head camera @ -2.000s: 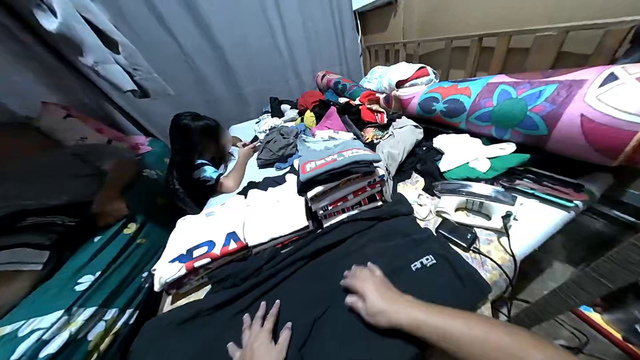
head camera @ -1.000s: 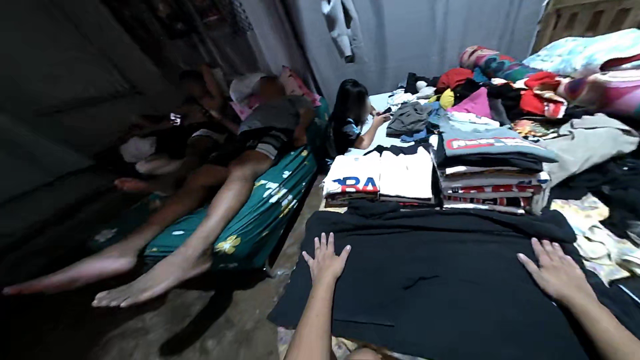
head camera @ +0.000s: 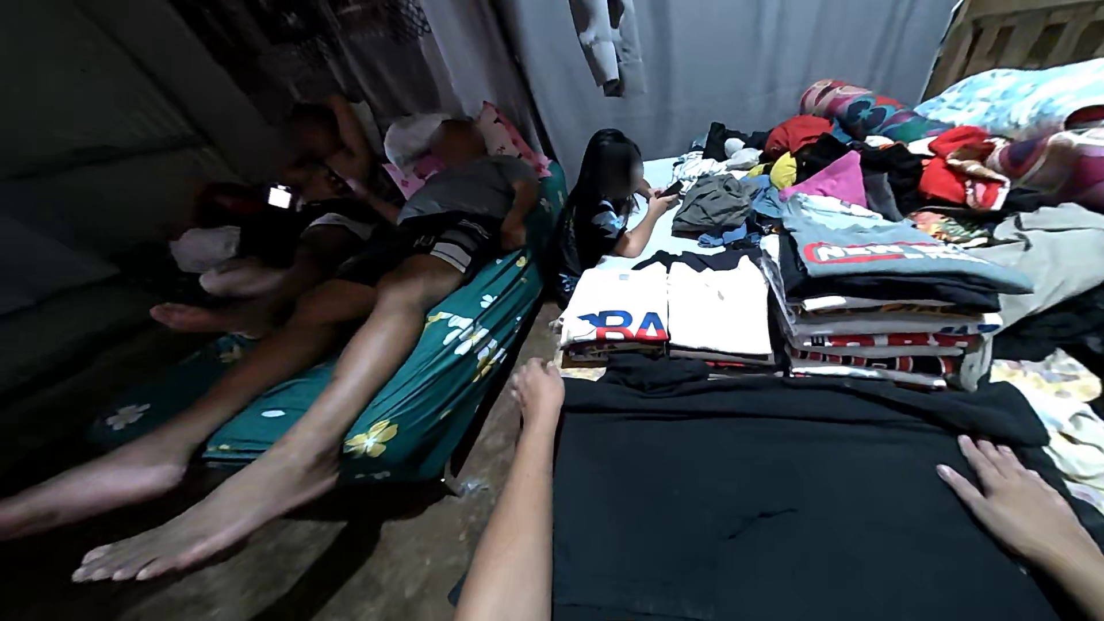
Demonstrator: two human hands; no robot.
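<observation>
A black garment (head camera: 776, 500) lies spread over the near part of the bed, with a small crease near its middle. My left hand (head camera: 536, 392) is at the garment's far left corner; its fingers curl over the edge and their tips are partly hidden, so I cannot tell whether they grip the cloth. My right hand (head camera: 1005, 496) rests flat on the right side of the garment, fingers apart. Just beyond the cloth stand a folded white shirt with red and blue print (head camera: 617, 310), a folded plain white shirt (head camera: 720, 310) and a tall stack of folded shirts (head camera: 888, 328).
Loose clothes (head camera: 828, 177) are heaped at the back right. A person (head camera: 604, 207) with a phone sits at the bed's far left side. People lie on a green floral mattress (head camera: 483, 345) at left, legs stretched toward me. Bare floor (head camera: 388, 552) lies between.
My left hand has moved from the top of the black garment to its far left corner. My right hand stays on the right side. The view has swung left since the oldest frame.
</observation>
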